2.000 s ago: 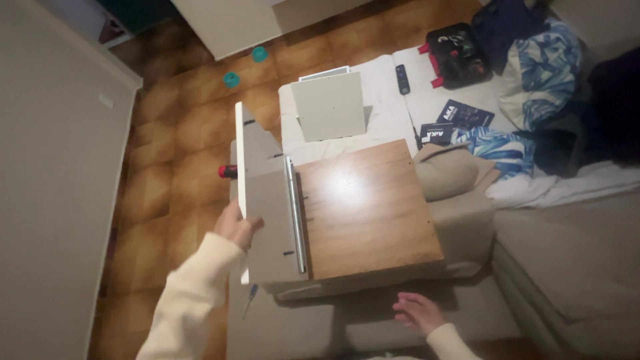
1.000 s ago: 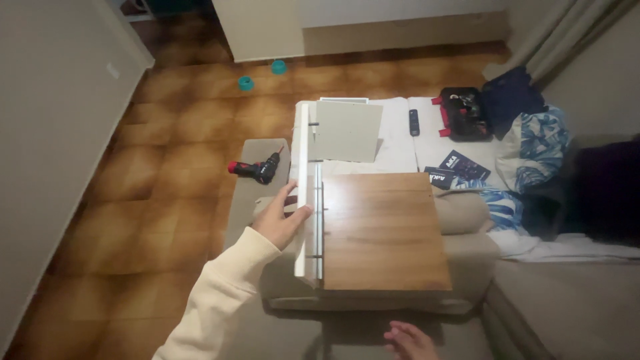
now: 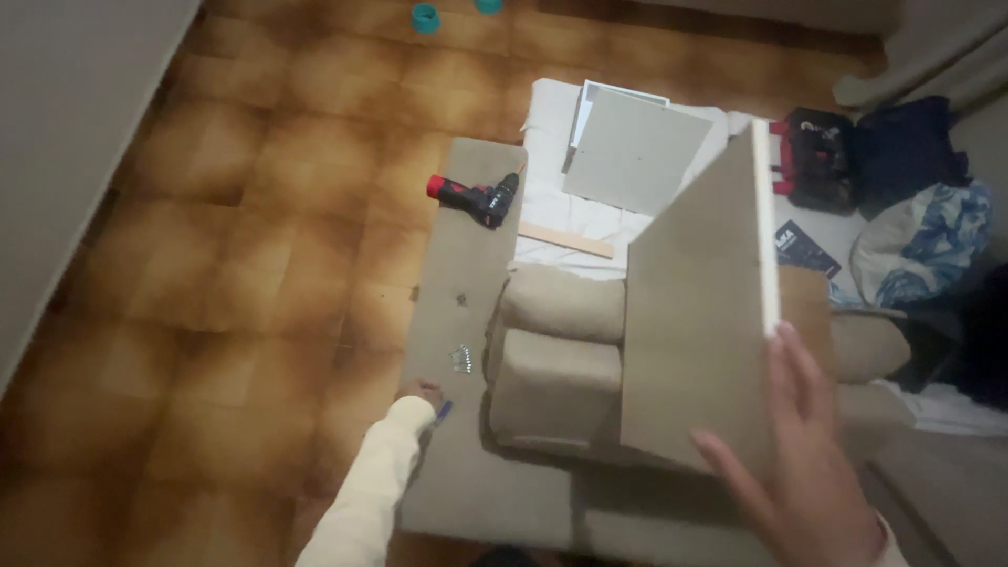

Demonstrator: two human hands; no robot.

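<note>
My right hand (image 3: 811, 457) rests against the near part of an upright panel (image 3: 701, 315) with a white edge, its thumb and fingers apart across that edge. Behind the panel, part of a wood-grain board (image 3: 805, 311) shows. At the left side of the beige upholstered surface is my left hand (image 3: 423, 391), beside a blue-handled tool (image 3: 443, 413); whether it grips the tool cannot be told. Several screws (image 3: 461, 359) lie just above that hand, with a small metal piece (image 3: 462, 300) farther up. A black and red cordless drill (image 3: 480, 197) lies beyond them.
Beige cushions (image 3: 559, 386) sit left of the panel. Beyond them, a light panel (image 3: 638, 153) and a wooden strip (image 3: 565, 239) lie on white cloth. A black and red tool case (image 3: 820, 161), a dark printed booklet (image 3: 805, 248) and patterned fabric (image 3: 921, 244) are at right. Teal objects (image 3: 425, 18) stand on the floor.
My left hand has left the white-edged panel and moved down to the left. My right hand is now on that panel, which stands farther over the wood-grain board. The view has shifted.
</note>
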